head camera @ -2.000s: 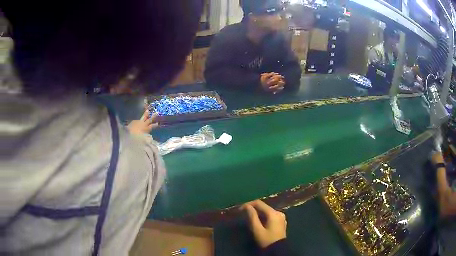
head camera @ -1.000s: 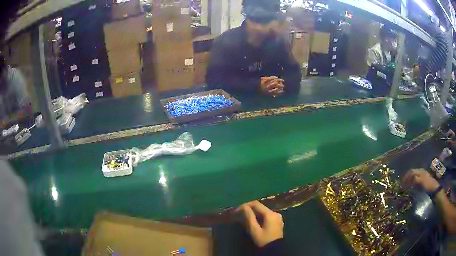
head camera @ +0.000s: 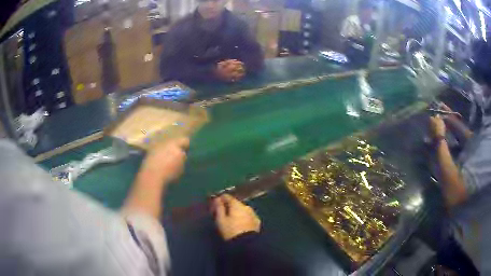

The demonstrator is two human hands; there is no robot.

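My right hand (head camera: 237,216), in a dark sleeve, rests at the near edge rail (head camera: 258,186) of the green belt (head camera: 231,145). Its fingers are loosely curled and nothing shows in it. My left hand is not in view. A tray of heaped brass contacts (head camera: 344,199) lies to the right of my right hand, not touched by it. On the belt at the left, a white housing (head camera: 62,175) with parts inside is partly cut off from sight by a neighbour's sleeve. A clear plastic bag (head camera: 102,159) trails from it.
A light-sleeved neighbour's arm (head camera: 148,186) at left holds a shallow cardboard tray (head camera: 153,124) over the belt, blurred. Behind it is a box of blue varistors (head camera: 161,96). A person (head camera: 210,48) sits opposite with clasped hands. Another worker's arm (head camera: 448,167) is at right. Another housing (head camera: 372,105) lies farther along the belt.
The view has shifted right. The neighbour has lifted the cardboard tray from the near bench and now holds it over the belt. My right hand stays curled at the rail.
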